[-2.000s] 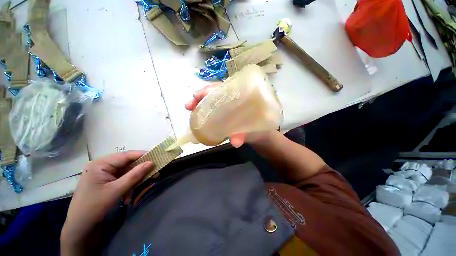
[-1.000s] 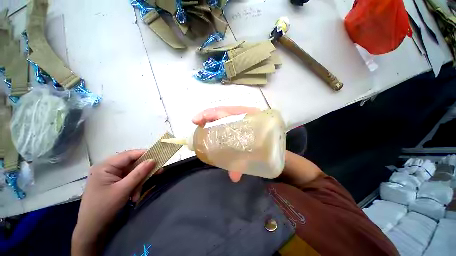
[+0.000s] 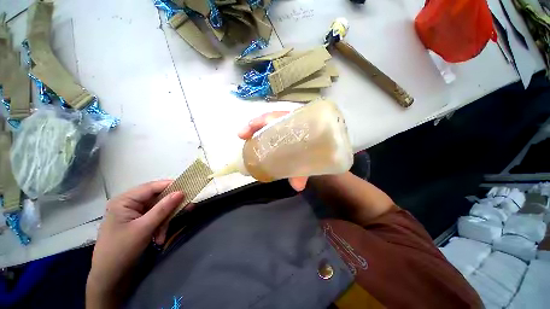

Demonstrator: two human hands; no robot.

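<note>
My left hand [image 3: 135, 214] pinches a khaki ribbed webbing tab [image 3: 192, 182] between thumb and fingers at the table's front edge. The tab's free end points up and right; its other end is hidden by the hand. My right hand [image 3: 265, 124] is wrapped around a translucent cream glue bottle [image 3: 301, 145], its fingertips showing above and below. The bottle is tilted, base up to the right. Its nozzle [image 3: 226, 171] points left, its tip at the right edge of the tab's end. Whether glue is flowing I cannot tell.
Khaki tabs [image 3: 301, 73] with blue-wrapped hardware [image 3: 256, 81] lie beyond the bottle, more behind and at left. A hammer [image 3: 374, 72] lies right of them, then a red bag [image 3: 455, 30]. A clear plastic bag [image 3: 45, 151] sits left. White bundles [image 3: 500, 265] are lower right.
The bottle first came down and levelled out, then rose a little and tilted base up again. Its nozzle tip has shifted slightly right along the tab's end. My left hand still holds the tab.
</note>
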